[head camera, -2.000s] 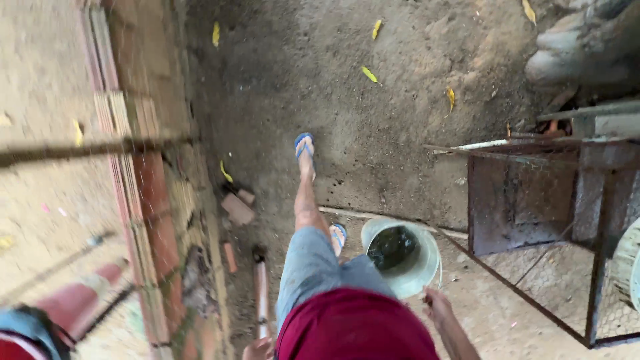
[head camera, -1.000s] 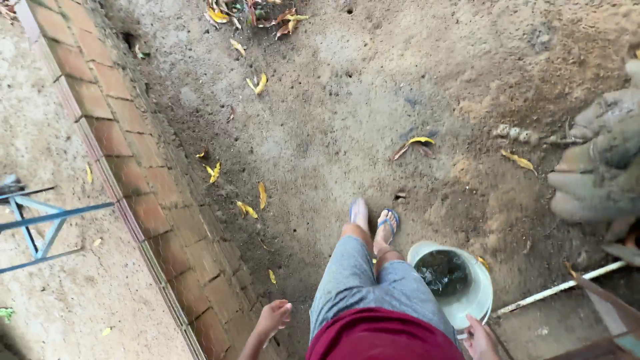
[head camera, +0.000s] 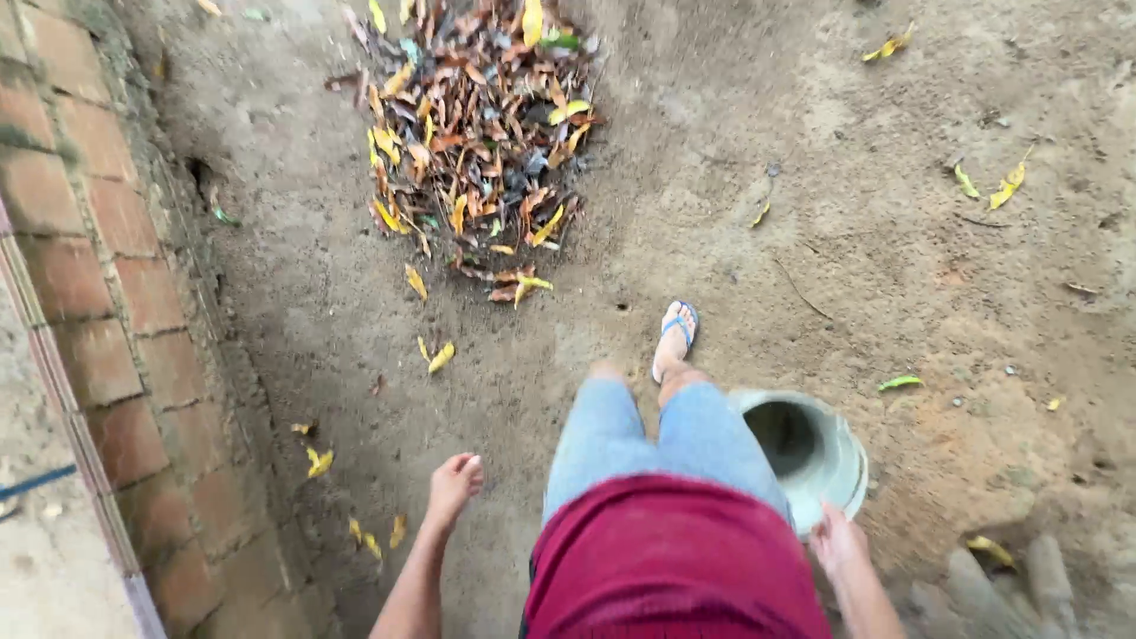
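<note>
My right hand is closed at the near rim of a pale bucket, which hangs beside my right leg. The bucket's inside is dark at the bottom; what it holds cannot be made out. My left hand hangs free at my left side, fingers loosely curled, with nothing seen in it. A heap of dry brown and yellow leaves lies on the dirt ahead, left of the middle. One foot in a blue flip-flop shows below my denim shorts.
A low brick wall runs along the left. Bare dirt ground with scattered yellow leaves stretches ahead and to the right. Thick grey roots, or something like them, lie at the bottom right. A blue bar shows beyond the wall.
The view has moved forward over the ground, past the rusty metal frame seen at right earlier. The bucket has come along at my right side, and more of the leaf heap is in view.
</note>
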